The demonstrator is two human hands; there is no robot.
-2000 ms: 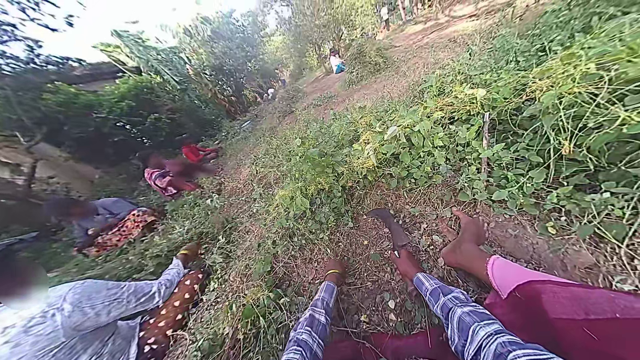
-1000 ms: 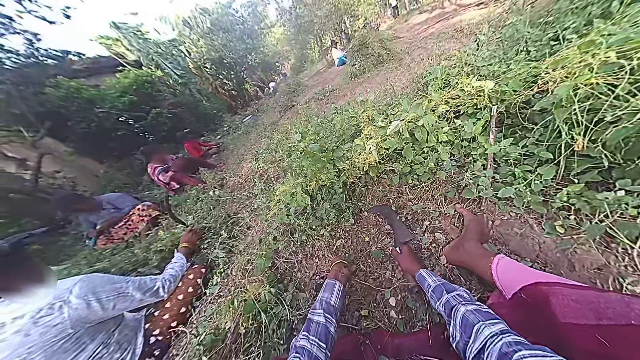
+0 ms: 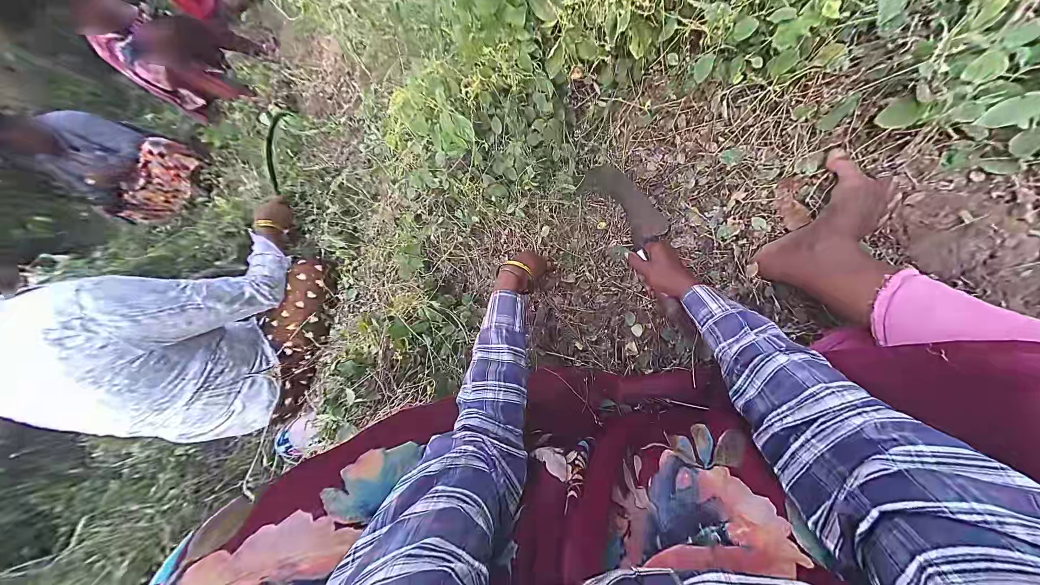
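My right hand (image 3: pixel 665 270) is closed around the handle of a broad, curved blade (image 3: pixel 630 201), a billhook or similar. The blade lies low over dry plant litter (image 3: pixel 593 284), its tip toward the upper left. To its left, my left hand (image 3: pixel 526 266), with a yellow bangle at the wrist, is down at the edge of the green weeds (image 3: pixel 487 154). Its fingers point away from me and are partly hidden, so whether it grips any stems cannot be told.
A co-worker in a pale shirt (image 3: pixel 162 349) sits close on the left, a curved sickle (image 3: pixel 272 154) at their hand. Other people (image 3: pixel 162 65) sit farther up on the left. My bare foot (image 3: pixel 845 219) rests at the right, below leafy plants (image 3: pixel 959 97).
The view has tilted down toward my lap. The co-worker's sickle now stands raised above their hand. My right hand still holds the blade.
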